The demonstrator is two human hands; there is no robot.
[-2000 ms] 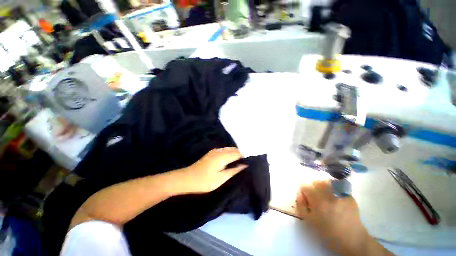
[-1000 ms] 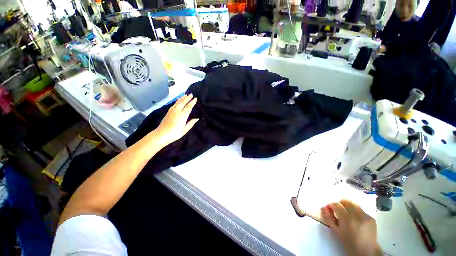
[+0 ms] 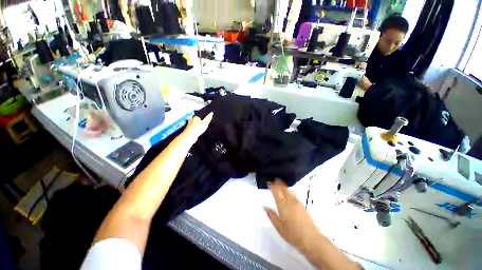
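Note:
A black garment (image 3: 248, 132) with small white logos lies heaped on the white machine table. My left hand (image 3: 201, 124) is on its upper left part, the fingers partly sunk in or hidden by the cloth. My right hand (image 3: 288, 211) is over the table at the garment's near right edge, thumb and fingers apart. Its fingertips meet or overlap the black edge, with no cloth visibly gripped. The white sewing machine head (image 3: 380, 163) with a blue stripe stands to the right, no cloth under its needle area.
Red-handled thread snips (image 3: 423, 240) lie on the machine bed at right. A grey machine end with a round vent (image 3: 132, 97) stands at left. A measuring scale (image 3: 211, 245) runs along the table's front edge. Across the table, a person (image 3: 391, 42) sits behind another black garment heap (image 3: 407, 108).
My right hand has moved left from beside the needle area to the garment's edge. My left hand stays on the cloth, its fingers now less visible. The view has shifted, showing more of the person opposite.

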